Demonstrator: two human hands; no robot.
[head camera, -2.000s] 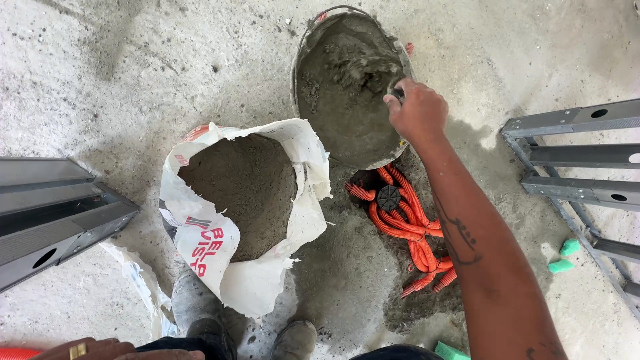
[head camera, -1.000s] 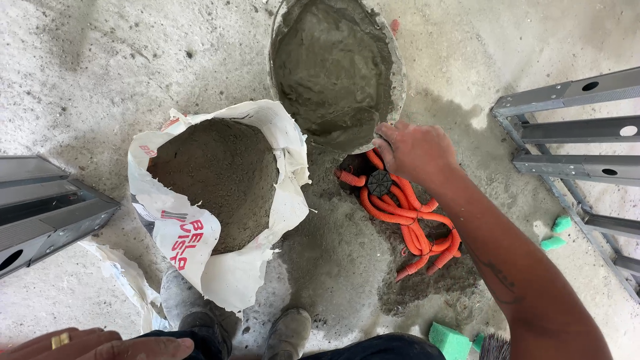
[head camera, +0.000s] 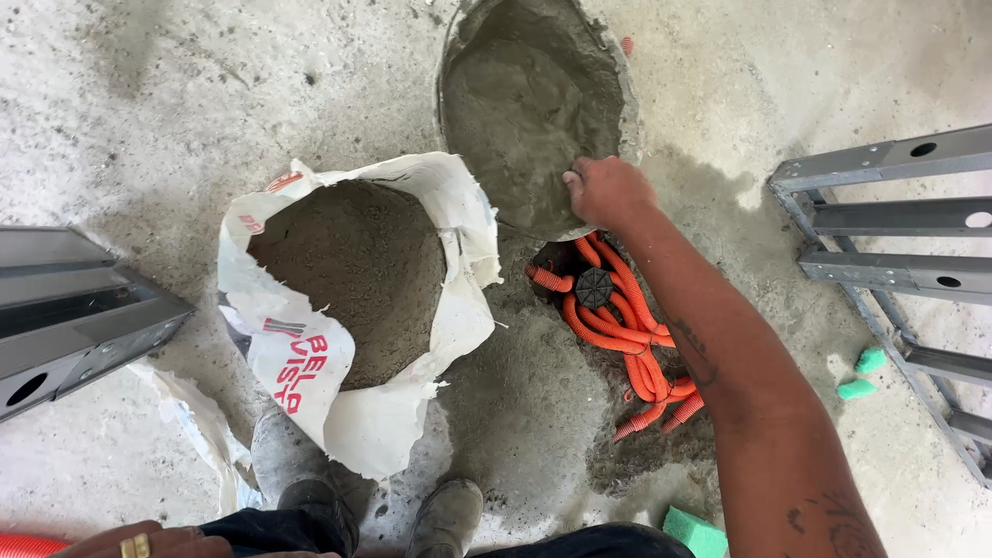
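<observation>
My right hand (head camera: 612, 190) is closed at the near right side of a bucket of wet grey mortar (head camera: 527, 116); whatever its fingers grip is hidden by the hand and the mix. Left of the bucket stands a torn white bag (head camera: 387, 434) of dry grey powder (head camera: 349, 271). Just below the bucket, orange corrugated conduits (head camera: 635, 333) come out of a hole in the floor around a black round cap (head camera: 594, 288). My left hand (head camera: 155, 542) shows only in part at the bottom left edge, with a ring on one finger; its fingertips and any hold are not clear.
Metal stud frames stand at the left (head camera: 85, 318) and the right (head camera: 891, 271). A green foam block (head camera: 694, 533) lies near my knee, and small green pieces (head camera: 856, 387) lie by the right frame. My boots (head camera: 449, 515) are on the concrete floor below the bag.
Two seconds ago my right hand was at the bucket's right side; one second ago it was at the near rim, and now it is over the mortar. The view has shifted somewhat.
</observation>
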